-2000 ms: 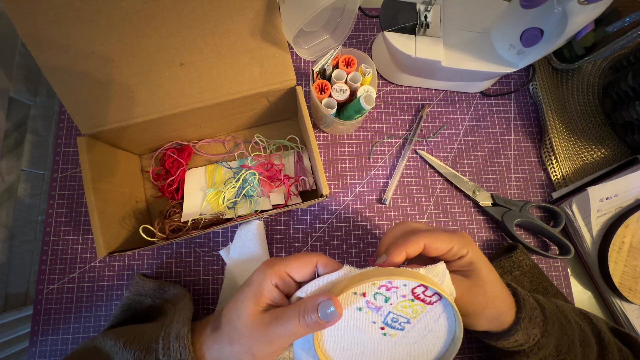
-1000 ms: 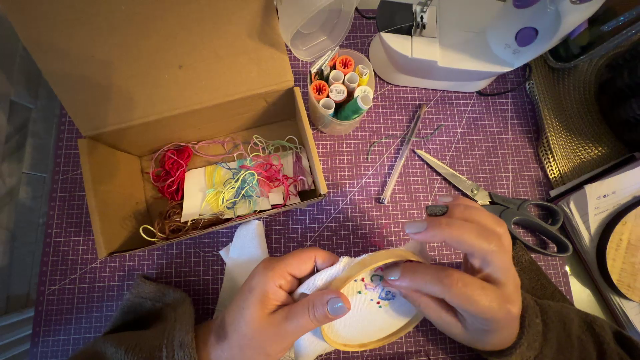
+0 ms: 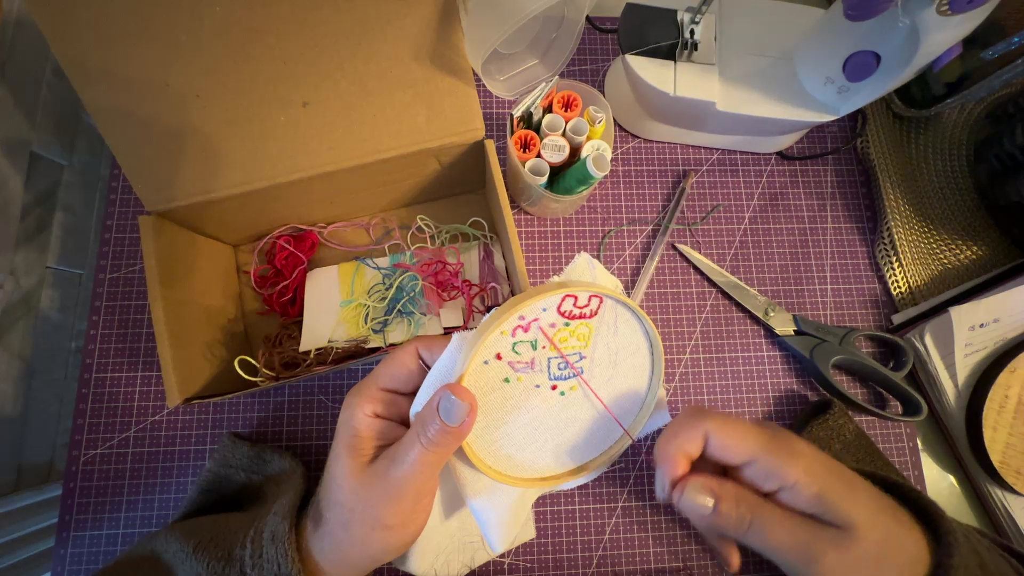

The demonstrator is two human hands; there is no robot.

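My left hand (image 3: 392,456) grips the left rim of a wooden embroidery hoop (image 3: 524,481), thumb on top and fingers under it. White fabric (image 3: 512,424) is stretched in the hoop, its loose edges hanging out around it. Colourful stitched letters, numerals and small dots cover the upper part of the fabric. A pink-red thread (image 3: 593,390) runs taut from the stitching over the hoop's lower right rim towards my right hand (image 3: 768,496). That hand is just right of the hoop, thumb and forefinger pinched together at the thread's line; a needle cannot be made out.
An open cardboard box (image 3: 192,320) holds tangled embroidery floss (image 3: 288,272). Behind the hoop stand a plastic tub (image 3: 552,200) of thread spools and a white sewing machine (image 3: 720,104). Scissors (image 3: 788,324), a clear pen-like stick (image 3: 662,240) and papers (image 3: 972,336) lie rightward on the purple cutting mat (image 3: 768,216).
My right hand has moved from over the hoop to its right side, and a taut pink-red thread now shows. The hoop has turned and its stitched face is fully in view.
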